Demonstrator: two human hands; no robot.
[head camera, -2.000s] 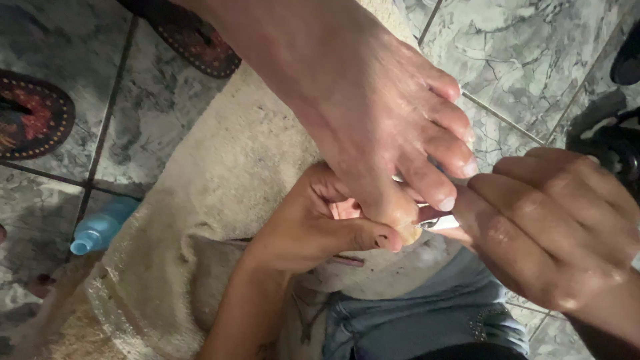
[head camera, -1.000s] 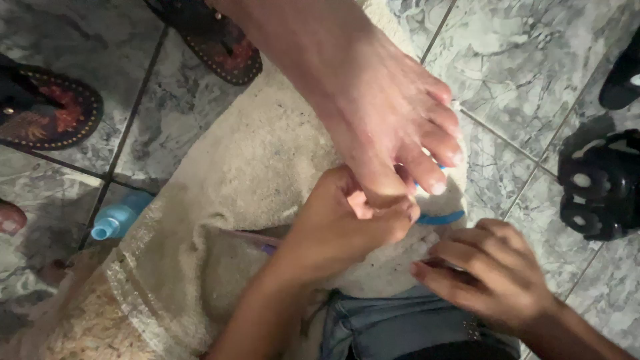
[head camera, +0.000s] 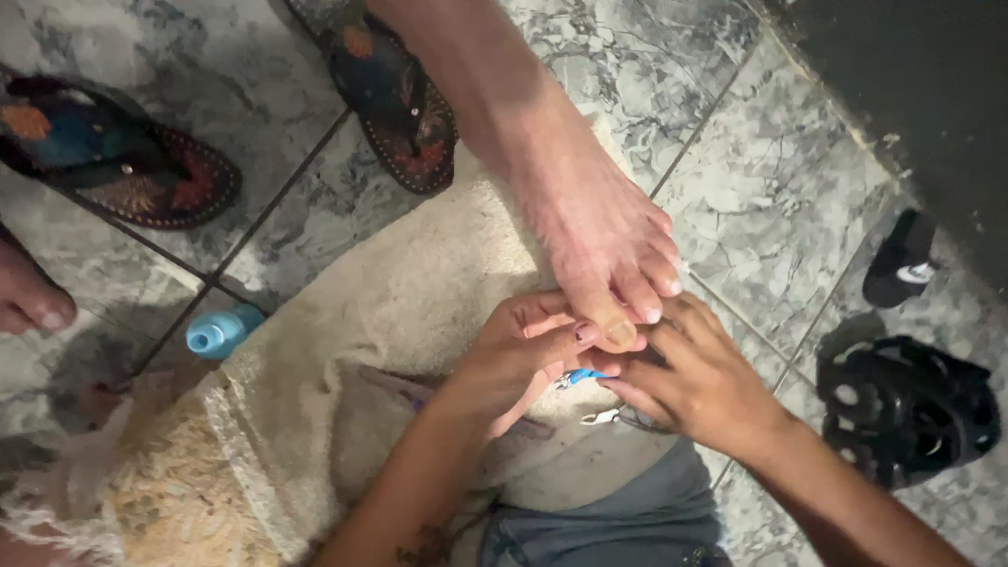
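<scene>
Another person's bare foot reaches down from the top onto a beige towel. My left hand holds its big toe from the side, thumb along the nail. At the toes' right side is my right hand, its fingers around a small tool whose blue handle shows beneath the big toe. What part of that tool the fingers cover is hidden. A metal implement, perhaps a nail clipper or nipper, lies under my right hand; whether I hold it cannot be told.
A light blue plastic bottle lies at the towel's left edge. Decorated flip-flops rest on the tiled floor, with another bare foot at the left. A black slide sandal and a black object are at the right.
My right hand has moved up from below the foot to the toes. The blue tool, lying beside my left hand one second ago, now shows between my hands.
</scene>
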